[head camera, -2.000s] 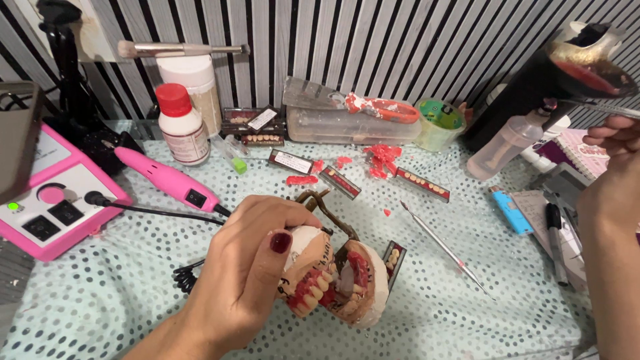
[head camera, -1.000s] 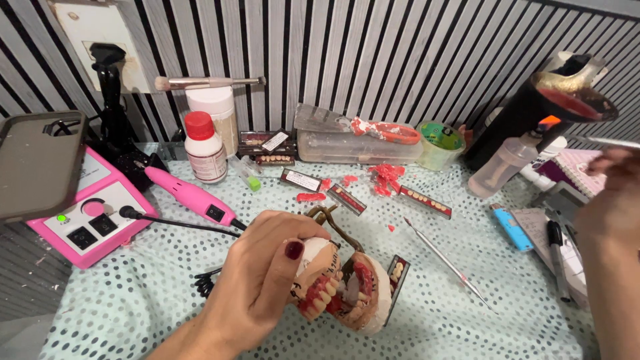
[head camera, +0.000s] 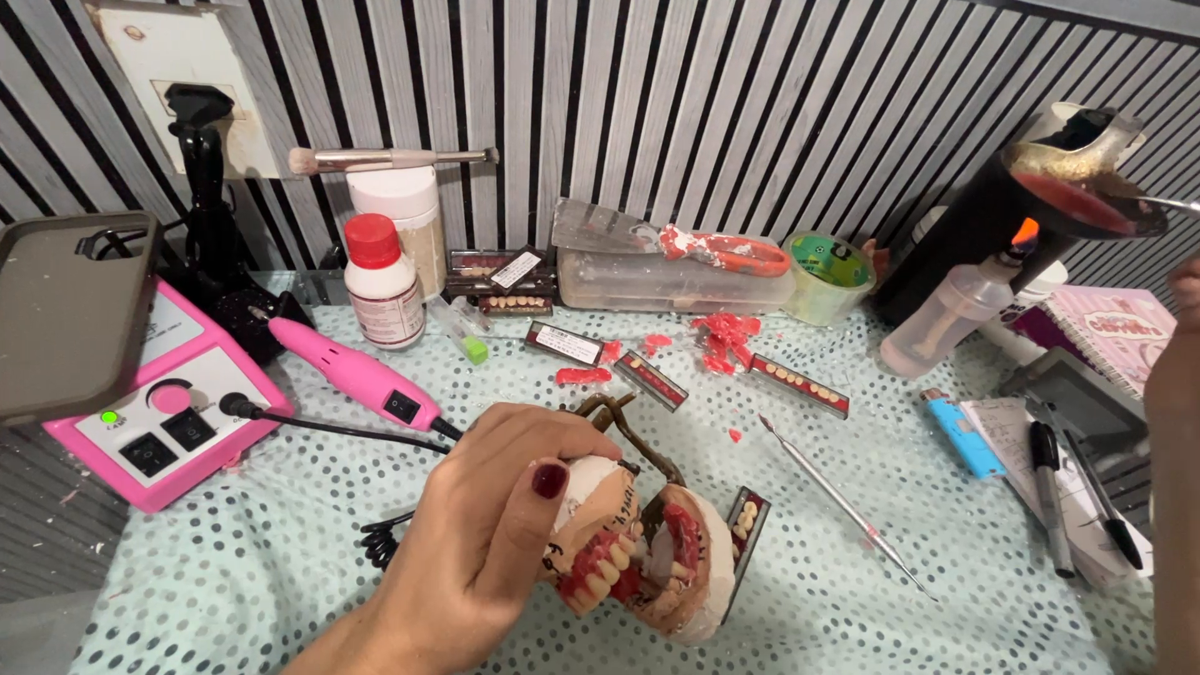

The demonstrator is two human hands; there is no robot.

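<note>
My left hand grips the upper plaster dental model, which carries a row of artificial teeth set in red wax. Beside it the lower plaster model lies tilted, with red wax along its ridge. A brass-coloured articulator frame shows behind the hand. My right hand, partly cut off at the right edge, holds a thin metal instrument. That instrument's far end is at a dish of melted red wax, above the flame of a clear plastic alcohol burner.
A double-ended metal carver lies on the dotted cloth. Tooth cards, red wax scraps and a plastic box with a spatula stand behind. At left are a pink handpiece, its control unit and a red-capped bottle.
My right hand has moved farther toward the right edge. My left hand still grips the upper model. The view has shifted somewhat, showing more of the wall outlet.
</note>
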